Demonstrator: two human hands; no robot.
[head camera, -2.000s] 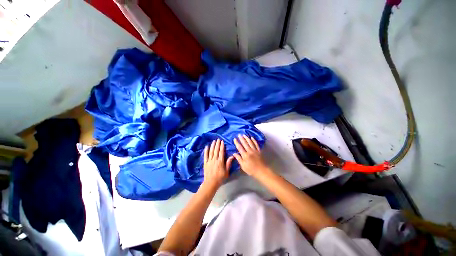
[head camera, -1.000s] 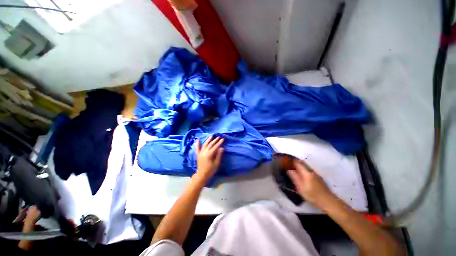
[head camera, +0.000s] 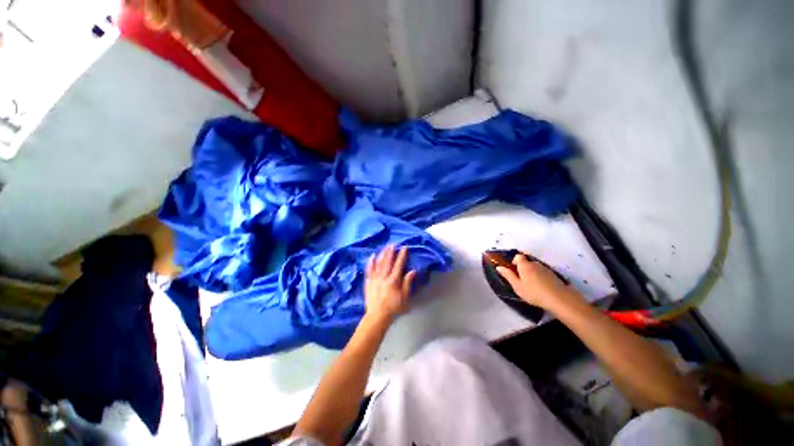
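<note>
The blue garment piece (head camera: 331, 283) lies over the sleeve board, which the cloth hides; its smooth rounded end points left and the cloth is crumpled in the middle. My left hand (head camera: 388, 283) rests flat on the right part of it, fingers a little apart, not gripping. My right hand (head camera: 529, 283) is closed round the handle of the dark steam iron (head camera: 514, 300), which is on the white table cover (head camera: 474, 300) to the right of the garment, apart from it.
Two heaps of blue garments (head camera: 453, 165) lie at the back. A red padded shape (head camera: 292, 109) leans there. Navy cloth (head camera: 109, 322) and white cloth (head camera: 178, 348) lie left. The hose (head camera: 718, 253) hangs right, with an orange-red sleeve (head camera: 631, 317). Another person's hand (head camera: 16, 401) shows at far left.
Two seconds ago both hands lay on the garment and the iron stood alone. My right hand has since taken hold of the iron. My left hand stays on the cloth. The view has shifted.
</note>
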